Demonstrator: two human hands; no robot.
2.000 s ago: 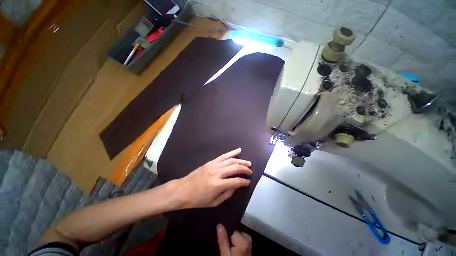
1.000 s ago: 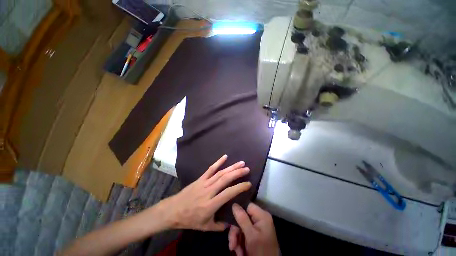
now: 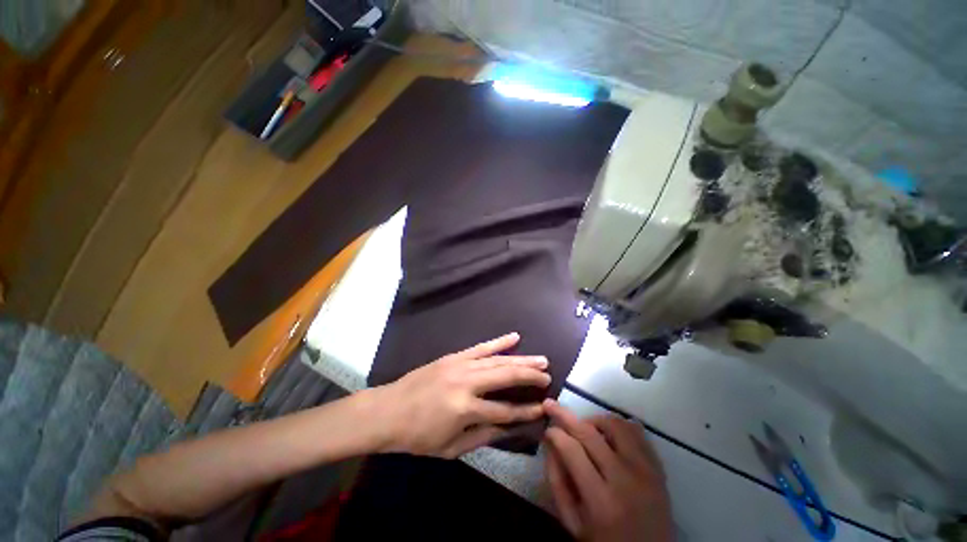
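A large dark brown fabric panel point(image 3: 493, 281) lies on the table with its right edge at the presser foot and needle point(image 3: 585, 309) of the sewing machine head point(image 3: 642, 212). Two wrinkles run across the panel. My left hand point(image 3: 467, 397) lies flat on its near part with the fingers spread. My right hand point(image 3: 604, 466) is at the panel's near right corner, with thumb and fingertips on the fabric edge, close to my left fingertips. A long narrow dark brown strip point(image 3: 308, 238) lies to the left, and its upper end meets the panel.
Blue-handled snips point(image 3: 793, 482) lie on the table right of the needle. A grey tool tray point(image 3: 292, 106) stands at the back left on the taped cardboard point(image 3: 170, 307). A glowing machine light point(image 3: 543, 90) is at the back edge. Grey quilted covering point(image 3: 80, 423) is at lower left.
The panel has shifted away from me past the needle and wrinkled; its near end now lies on the table. My right hand has moved up and to the right along its edge.
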